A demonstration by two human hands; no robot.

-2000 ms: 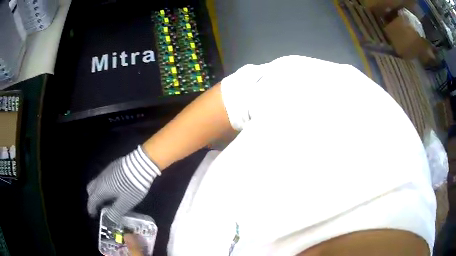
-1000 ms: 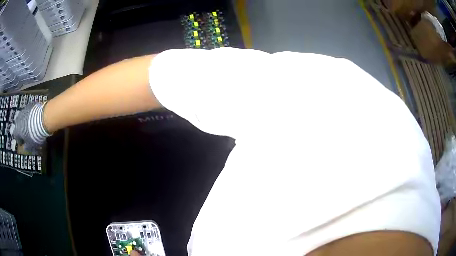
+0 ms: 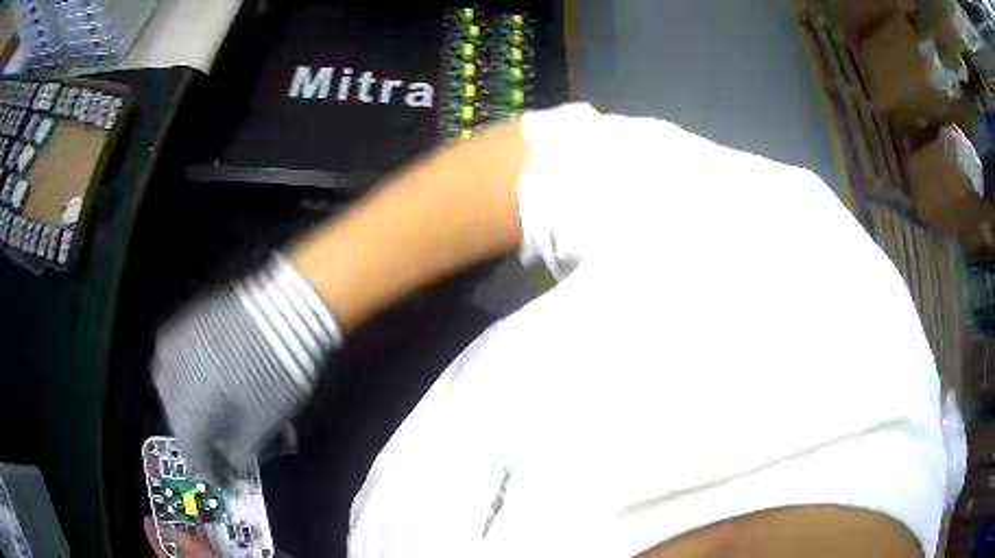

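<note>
A white plastic housing (image 3: 253, 510) lies low at the left, cut by the frame's bottom edge. A green circuit board (image 3: 207, 500) with a yellow block sits inside it. My left hand (image 3: 186, 542) is bare and mostly out of the picture; its fingers hold the housing's lower left edge. My right hand (image 3: 240, 376), in a grey knitted glove with a white-striped cuff, is blurred over the housing's upper part. Its fingertips point down at the housing; whether they hold a small part cannot be seen.
A black case (image 3: 360, 136) marked "Mitra" carries two rows of circuit boards (image 3: 468, 68). A parts tray (image 3: 66, 169) with small block parts is at the upper left, near stacked white housings (image 3: 76, 33). Cardboard boxes (image 3: 940, 180) stand at the right. A pale object shows bottom left.
My right hand reached left to the parts tray, then came back over the housing. The view has shifted, showing the "Mitra" lettering again. My left hand remains at the housing.
</note>
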